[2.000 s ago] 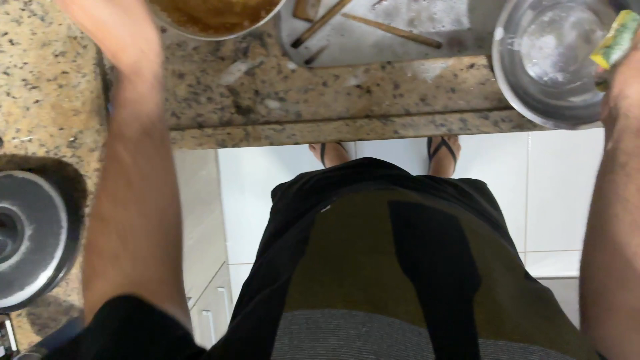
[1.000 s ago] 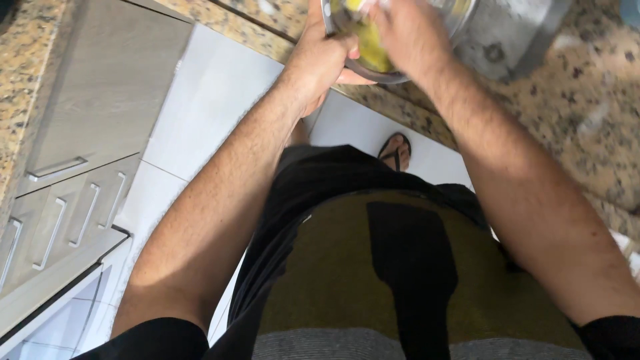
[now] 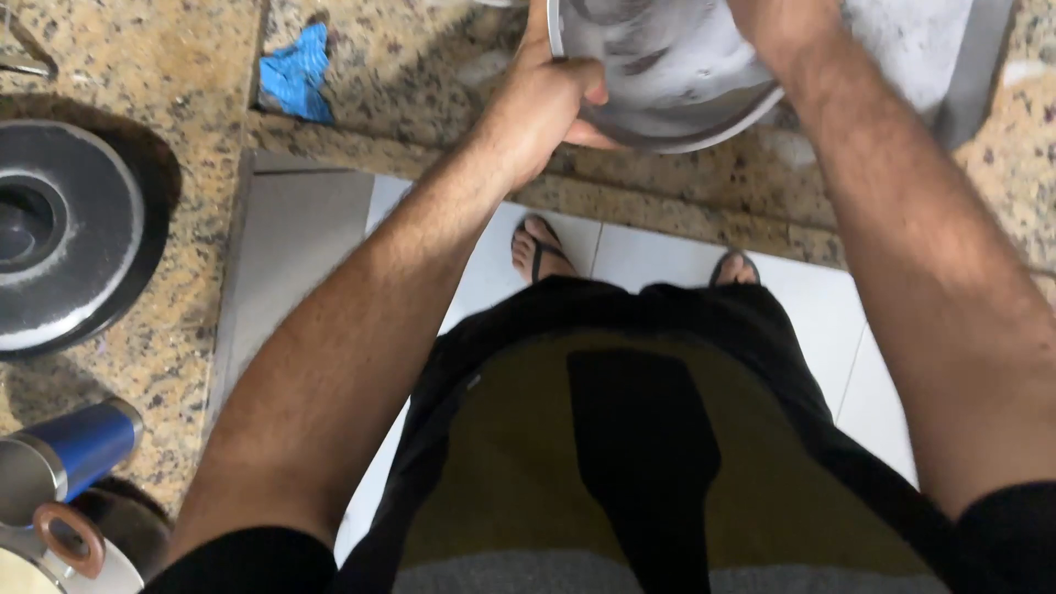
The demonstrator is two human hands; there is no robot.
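Note:
My left hand (image 3: 561,99) grips the left rim of a round metal bowl (image 3: 685,91) at the top of the view, thumb over the rim and fingers underneath. White suds coat the inside of the bowl, which is tilted over the granite counter's front edge. My right hand (image 3: 788,29) is at the bowl's right side, partly cut off by the top of the frame. Its fingers are hidden, so whether it holds anything does not show. Behind the right wrist lies a metal sink basin or tray (image 3: 907,49) with suds.
A crumpled blue cloth (image 3: 297,74) lies on the granite counter (image 3: 371,140). Along the left side are a black round lid (image 3: 91,223), a blue metal tumbler (image 3: 91,445) and a pot with a brown handle (image 3: 70,540). A cabinet front stands below the counter.
One second ago a yellow-green sponge showed at my right hand inside the bowl; now none is visible. Two seconds ago my left hand was away from the bowl. The view has shifted largely.

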